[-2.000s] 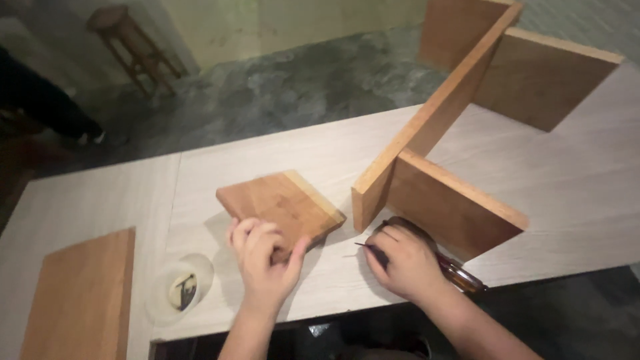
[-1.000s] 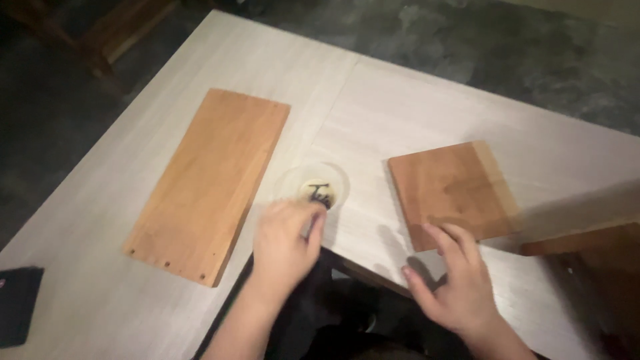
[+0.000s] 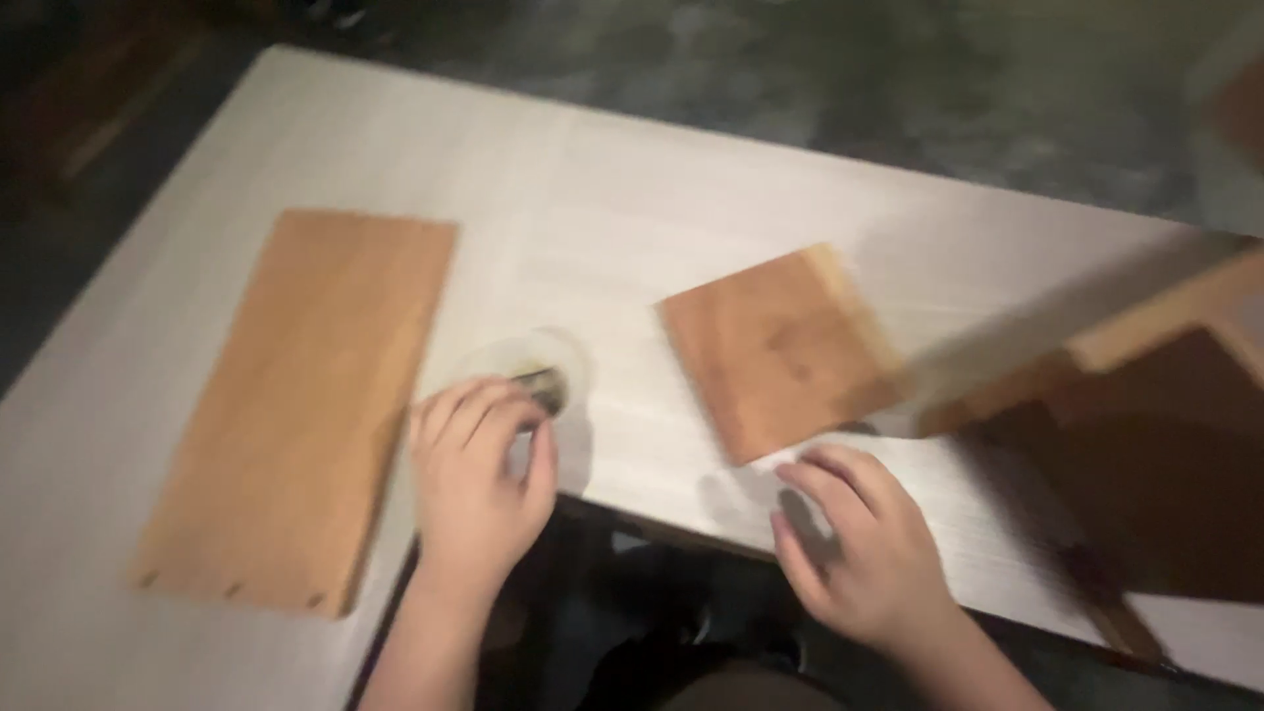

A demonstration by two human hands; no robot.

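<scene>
My left hand is at the near side of a small clear bowl that holds small dark pieces of hardware. Its thumb and fingertips are bent toward each other; blur hides whether anything is between them. My right hand hovers with thumb and fingers apart, just below the near corner of a small square wooden board, and nothing shows in it. A longer wooden board lies left of the bowl, with several dark holes along its near end.
A joined wooden board assembly stands at the right and casts a shadow. The pale table's near edge runs below the hands. A dark tool, too blurred to name, lies by the assembly's near side.
Two seconds ago my left hand was on the small board and my right hand held a dark tool beside the assembly. Now the left is at the bowl and the right is empty. The view has swung left.
</scene>
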